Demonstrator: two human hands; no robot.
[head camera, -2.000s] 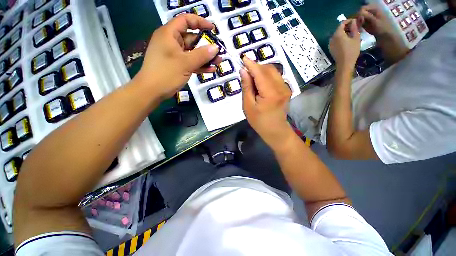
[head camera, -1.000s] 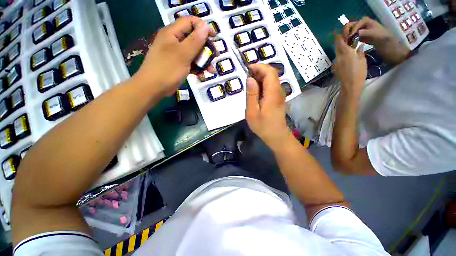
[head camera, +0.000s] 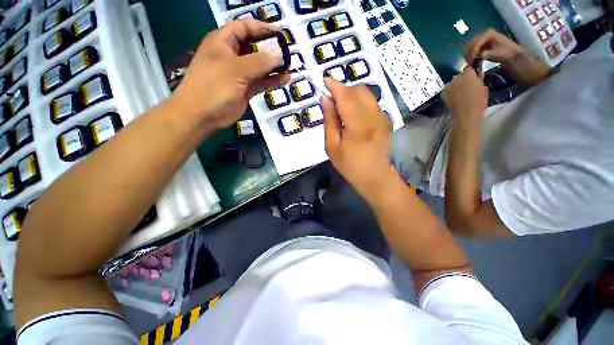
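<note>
My left hand (head camera: 225, 67) holds a black device housing (head camera: 283, 54) between thumb and fingers, above the right blister tray (head camera: 296, 159). My right hand (head camera: 353, 128) grips thin metal tweezers (head camera: 315, 86) like a pen. Their tips point up and left toward the housing; contact cannot be told. The tray holds rows of paired housings with silver and yellow insides. A loose battery (head camera: 246, 127) lies on the green mat left of the tray. Black parts (head camera: 253, 155) lie just below it.
Stacked blister trays (head camera: 172, 195) with paired housings stand at left. A perforated white sheet (head camera: 409, 71) lies right of the tray. Another person's hands (head camera: 471, 84) work at right, near a tray of red-marked parts (head camera: 545, 27). A bag of pink parts (head camera: 151, 273) is below the bench edge.
My left hand has turned the housing, and its silver and yellow inside no longer shows clearly. My right hand has moved slightly up and left with the tweezers. The other person's hands have shifted.
</note>
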